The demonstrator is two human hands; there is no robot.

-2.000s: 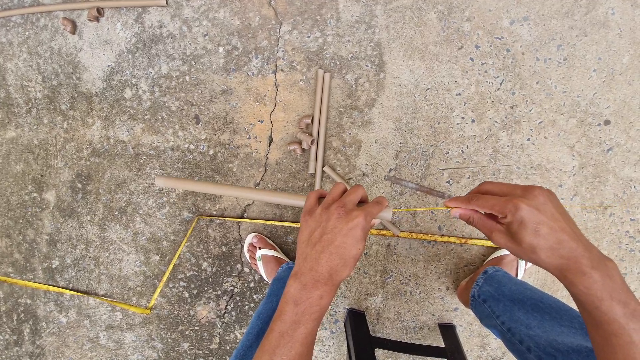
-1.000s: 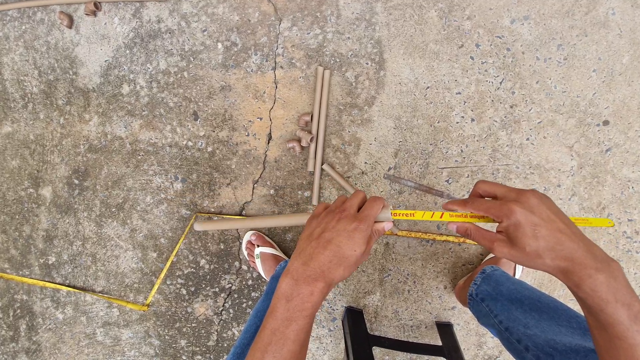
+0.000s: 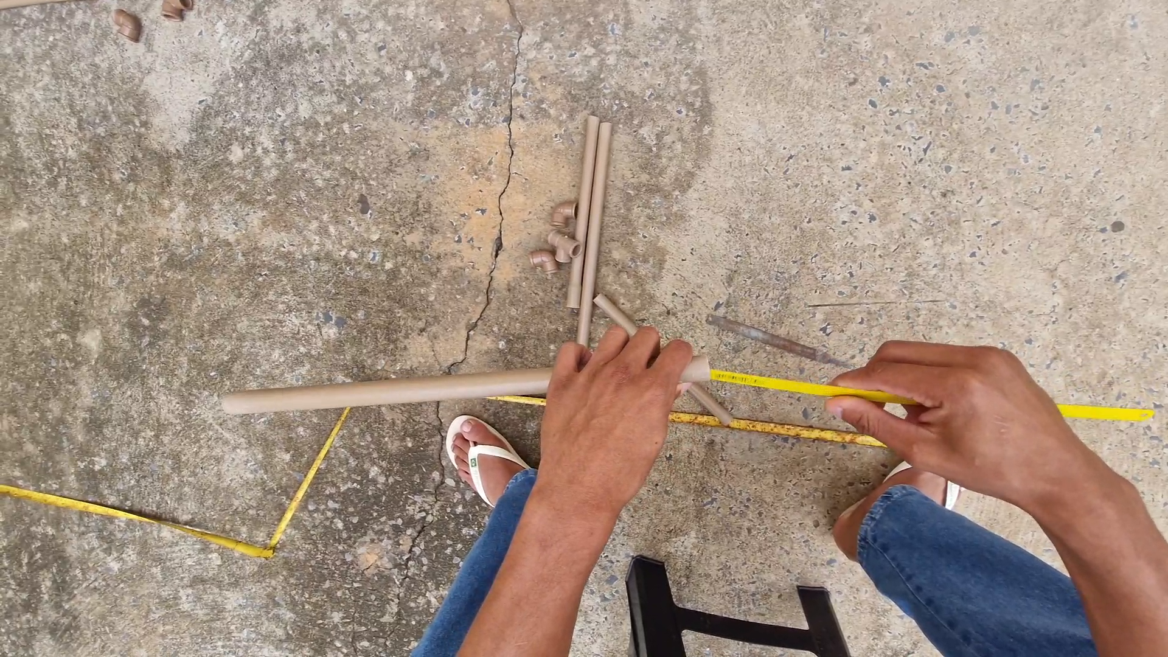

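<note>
My left hand [image 3: 613, 411] grips a brown PVC pipe [image 3: 383, 390] near its right end. In my right hand [image 3: 949, 415] a yellow hacksaw blade [image 3: 776, 382] is held between thumb and fingers; its left end meets the pipe's right end, and its other end [image 3: 1104, 412] sticks out past the hand. Under the hands, a worn yellow measuring tape [image 3: 776, 428] lies across the concrete and bends at the left. A short pipe piece [image 3: 615, 313] lies partly beneath my left hand. Just left of my right hand is a thin greyish strip [image 3: 776, 339], perhaps an old blade.
Two brown pipes [image 3: 599, 201] lie side by side ahead, with several pipe elbows [image 3: 544, 261] next to them. More fittings [image 3: 128, 26] are at the top left. My sandalled feet [image 3: 484, 461] flank the work, and a black frame [image 3: 744, 630] stands between my legs. A crack crosses the concrete.
The pipe in my left hand extended farther left two seconds ago. The yellow blade showed its broad printed face one second ago; now it appears narrower and tilted. My right hand keeps hold of it.
</note>
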